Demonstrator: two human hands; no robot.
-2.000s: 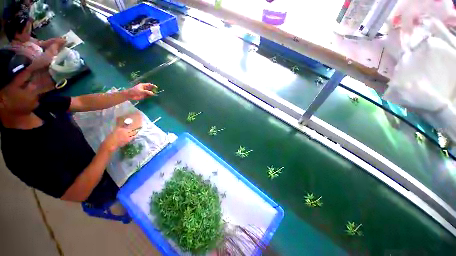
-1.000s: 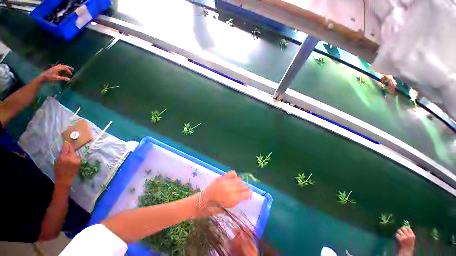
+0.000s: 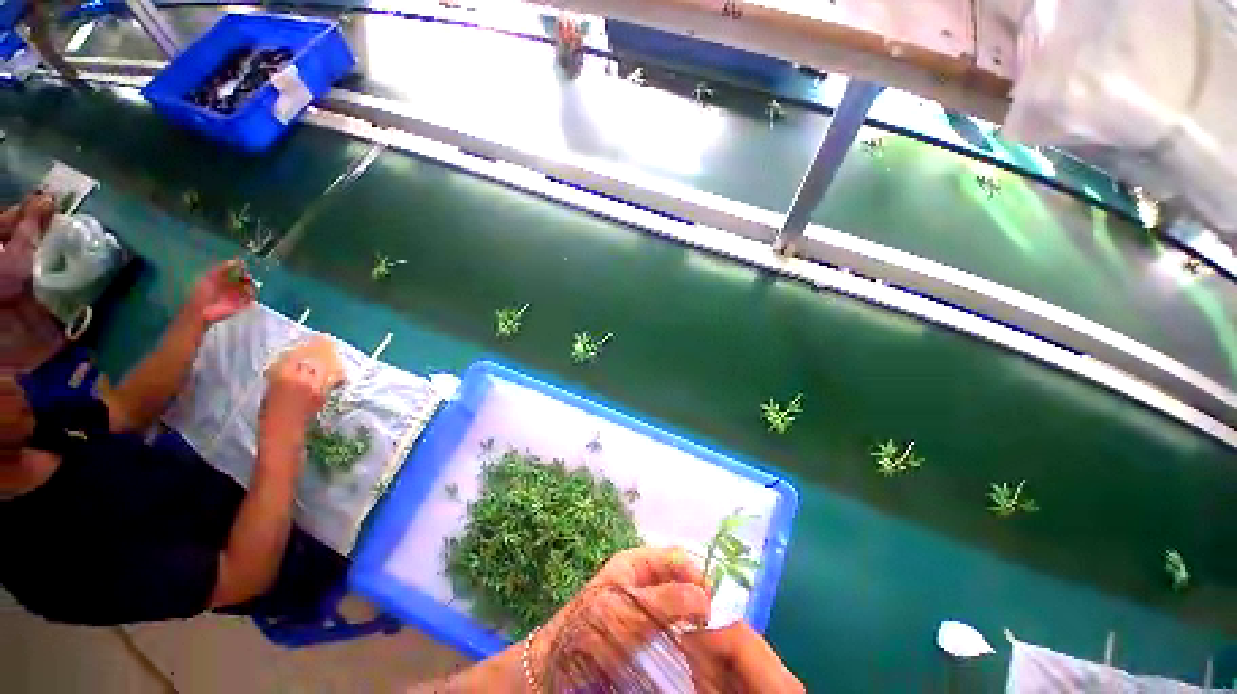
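A green leaf sprig [image 3: 733, 553] stands upright above my hands, over the right part of the blue tote [image 3: 779, 542]. My left hand [image 3: 635, 597], with a bracelet at its wrist, pinches the stem. My right hand [image 3: 743, 662] is right beside it at the bottom edge, partly cut off; its grip is unclear. Thin dark strands hang over both hands and blur them. A loose foliage pile [image 3: 543, 536] lies on the tote's white bottom, left of my hands.
Single sprigs [image 3: 781, 412] lie along the green belt [image 3: 678, 325]. A worker [image 3: 149, 522] sits left at a white sheet [image 3: 224, 373]. A blue bin of dark parts [image 3: 326, 68] stands upper left. A metal post [image 3: 825, 170] and wooden shelf [image 3: 868, 48] are above. Another white sheet [image 3: 1072, 672] is lower right.
My left hand has moved right and down from over the tote's far edge, with the sprig now upright. My right hand has come up beside it. The view has shifted; the lower-right hand is gone.
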